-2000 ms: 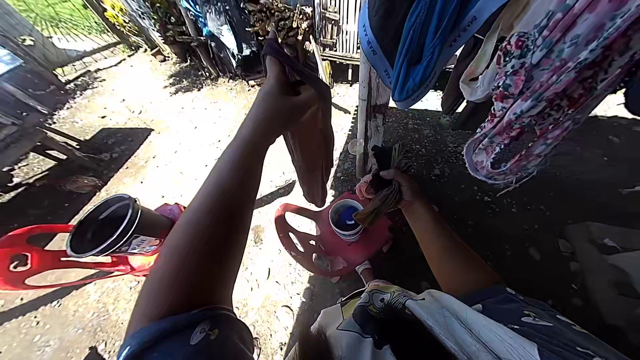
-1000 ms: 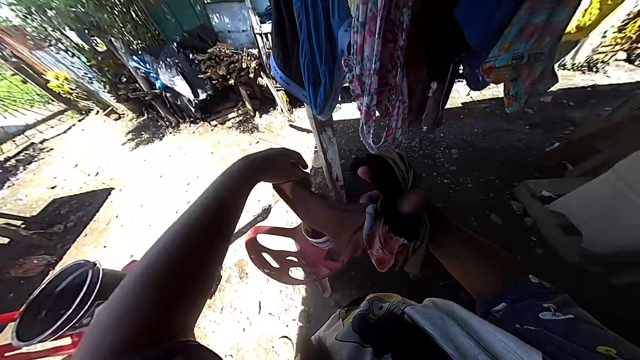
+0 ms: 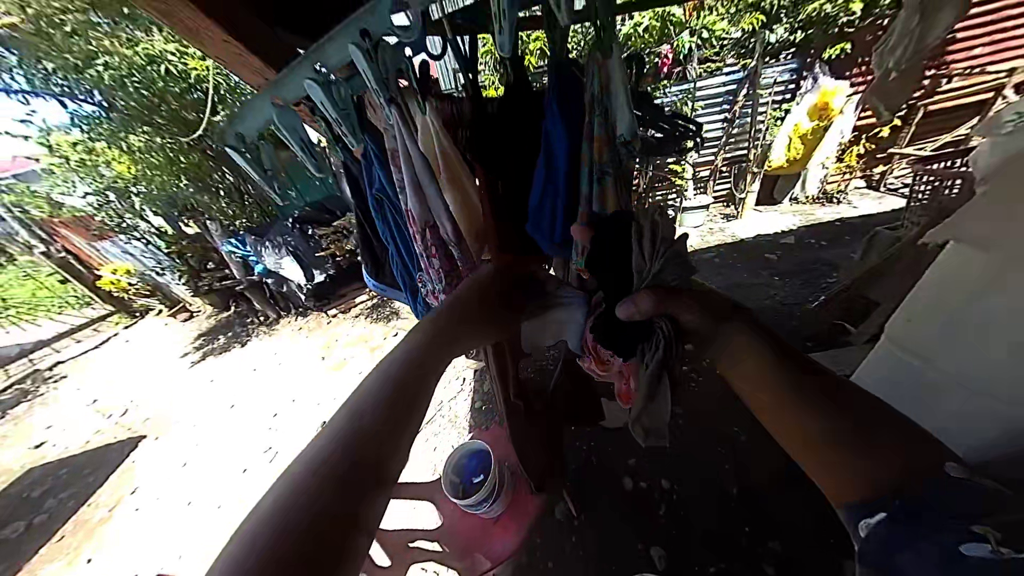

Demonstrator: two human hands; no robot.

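Observation:
My right hand is closed on a bunch of clothes, dark, grey and pinkish-red, held in front of me. My left hand reaches to the left side of that bunch and touches a pale cloth; its fingers are in deep shade. A dark brown cloth hangs below the left hand. Just beyond both hands, garments hang from a hanger with many clothespins: blue cloth, a floral piece and several others.
Below stands a red plastic chair with a small pail holding something blue. A wooden beam crosses above on the left. Large pale sheeting lies at the right. Corrugated metal fencing and plants stand behind.
The view has swung upward to the hanger. My left hand, earlier holding up the brown cloth apart from the right hand, is now beside the bunch in my right hand.

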